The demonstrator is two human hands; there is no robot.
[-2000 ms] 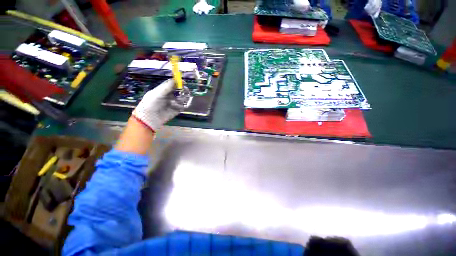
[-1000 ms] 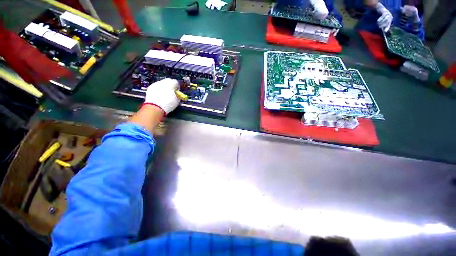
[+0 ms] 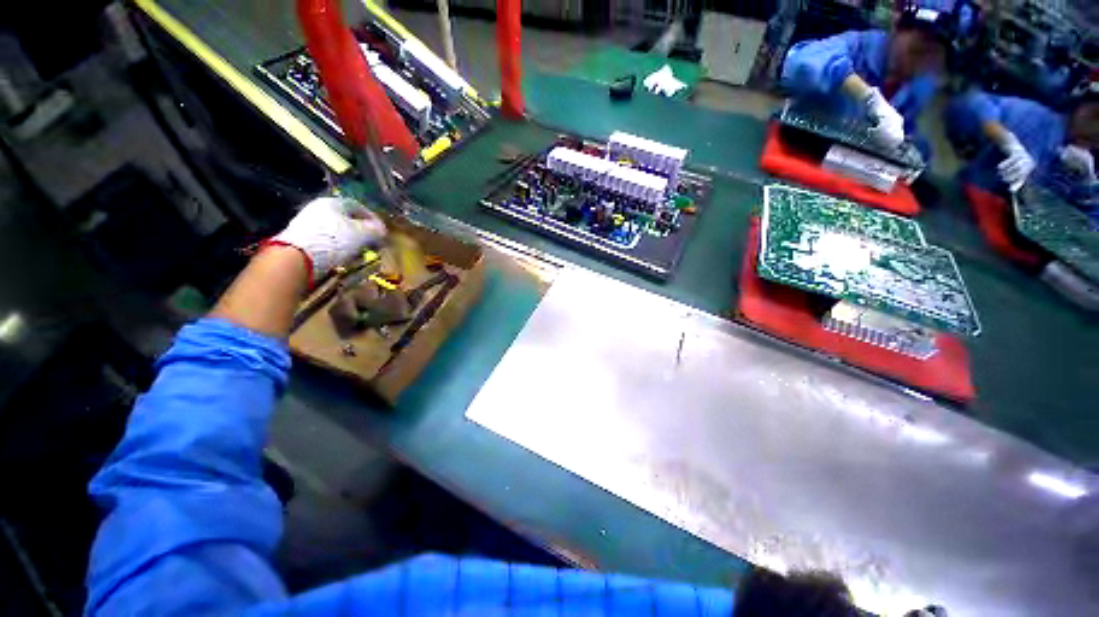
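Note:
My left hand [image 3: 328,236], in a white knit glove with a red cuff, is over the back left of the open cardboard tool box [image 3: 392,376]. A blurred yellowish thing [image 3: 405,256] shows just beside its fingertips; I cannot tell whether the hand holds it. Tools with yellow and dark handles lie in the box. A circuit board [image 3: 576,203] lies parts side up in its black soldering pallet [image 3: 651,250], two white heatsinks standing on it. Another circuit board [image 3: 844,247] rests solder side up over a red pad [image 3: 771,311], its heatsink underneath. My right hand is not in view.
A shiny metal sheet [image 3: 723,416] covers the bench's near side. Another loaded pallet [image 3: 416,103] sits at back left behind red posts [image 3: 511,60]. Two co-workers in blue [image 3: 844,66] work at boards on red pads at back right. A white glove [image 3: 664,81] lies at the back.
My left hand, earlier with a yellow-handled tool at the palleted board, has moved left to the tool box. The view has turned left, and the boards appear further right.

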